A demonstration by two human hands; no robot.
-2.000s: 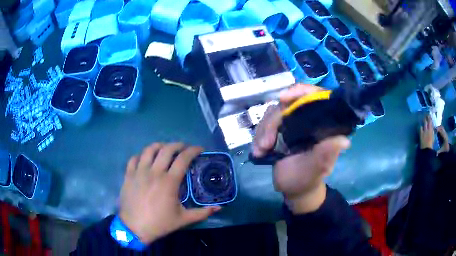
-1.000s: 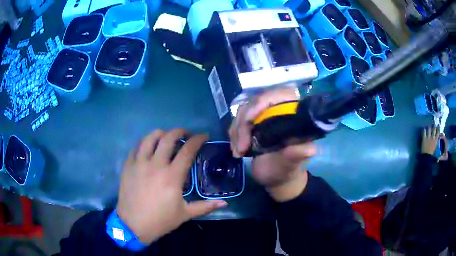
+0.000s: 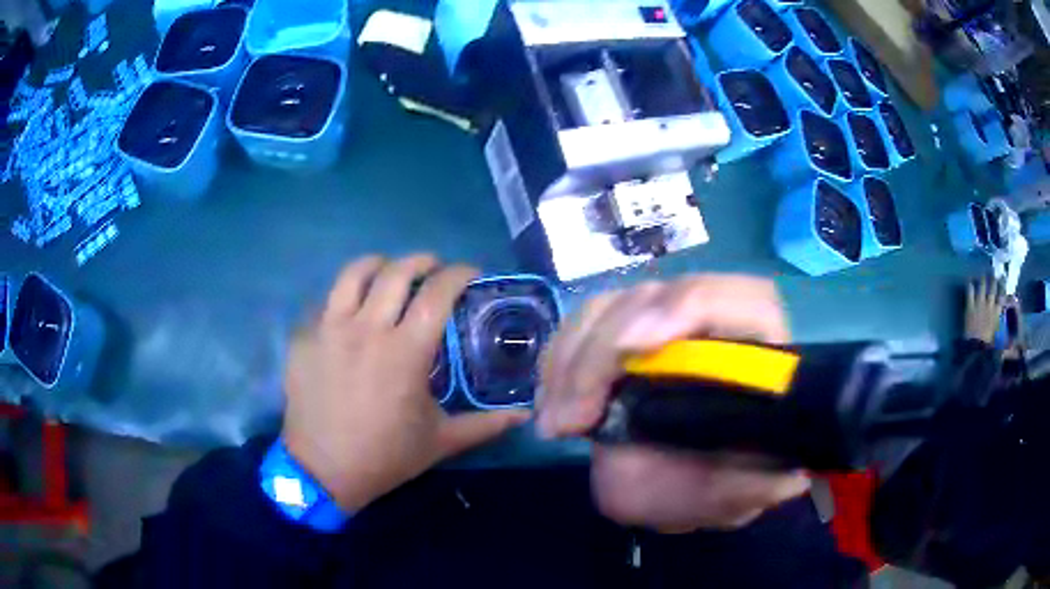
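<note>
A light-blue speaker housing with a black driver (image 3: 509,341) stands on the green mat in front of me. A second housing is beside it on the left, mostly hidden under my left hand (image 3: 374,374). My left hand holds the housings, its thumb along the near edge and fingers at the far side. My right hand (image 3: 679,397) grips the electric screwdriver (image 3: 737,403), black with a yellow-orange band, lying nearly level just right of the housing. Its bit is hidden by my fingers. The screw feeder (image 3: 628,132) stands behind, its metal pick-up plate in view.
Fitted housings (image 3: 167,124) stand at left, more (image 3: 823,219) at right. Small blue pieces (image 3: 75,155) lie loose at far left. A black item with a white pad (image 3: 420,69) lies left of the feeder. Another person's hand (image 3: 982,308) shows at the right edge.
My right hand and the screwdriver have moved from over the feeder's front towards me, down beside the housing, uncovering the pick-up plate. My left hand stays on the housings.
</note>
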